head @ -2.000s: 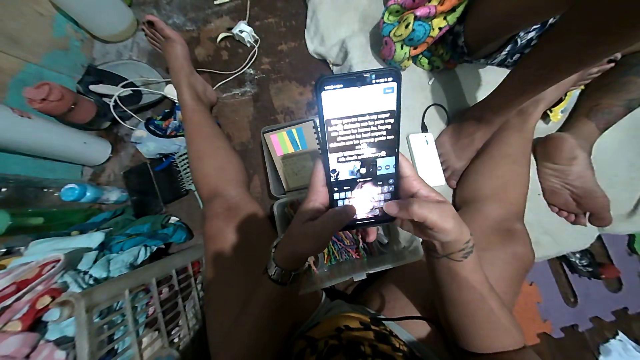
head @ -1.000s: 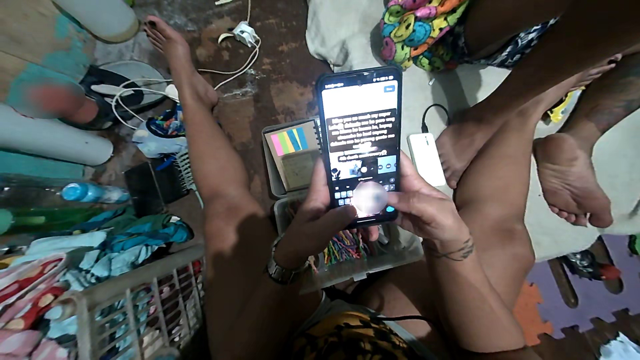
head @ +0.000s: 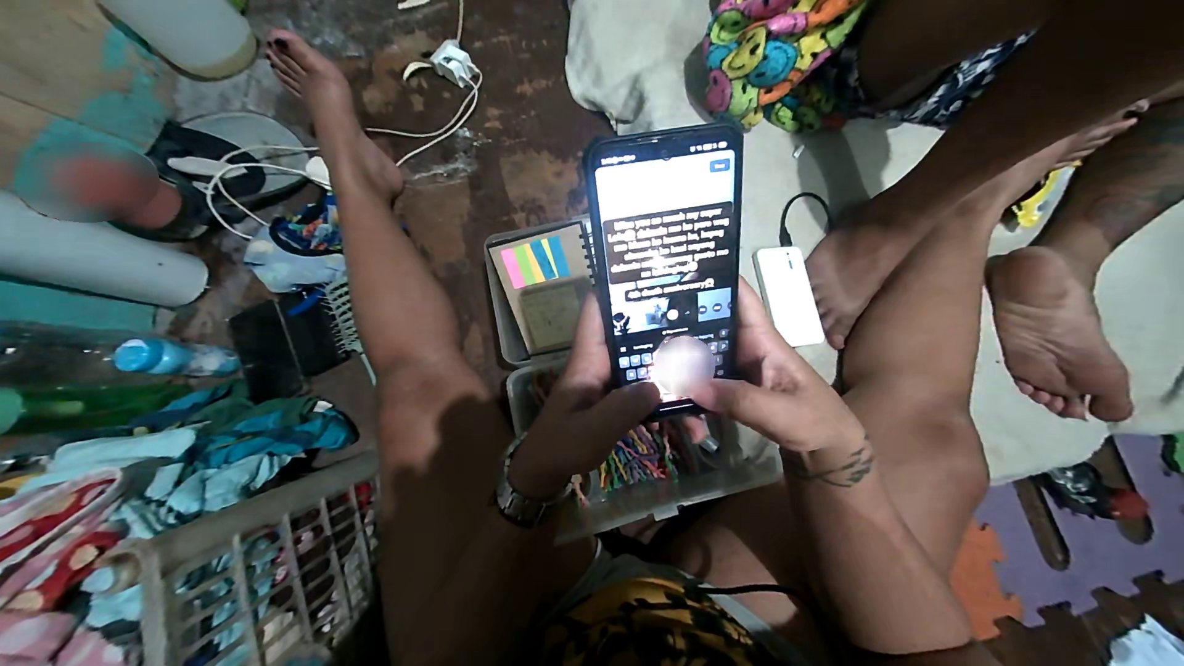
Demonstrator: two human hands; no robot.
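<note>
A smartphone in a dark case stands upright between my two hands, its lit screen bearing writing and an on-screen keyboard. My left hand, with a metal-band wristwatch at its wrist, grips the phone's lower left side, thumb over the screen's bottom. My right hand holds the lower right edge, its thumb also at the keyboard; the wrist bears a tattoo. Below the phone lies an open plastic box with colourful braided strings. Behind it, a notebook with coloured sticky tabs rests in a second tray or lid.
A white power bank with a black cable lies on a pale sheet at right, beside another person's feet. A plastic basket and heaped clothes are at left. White cords with a plug cross the floor.
</note>
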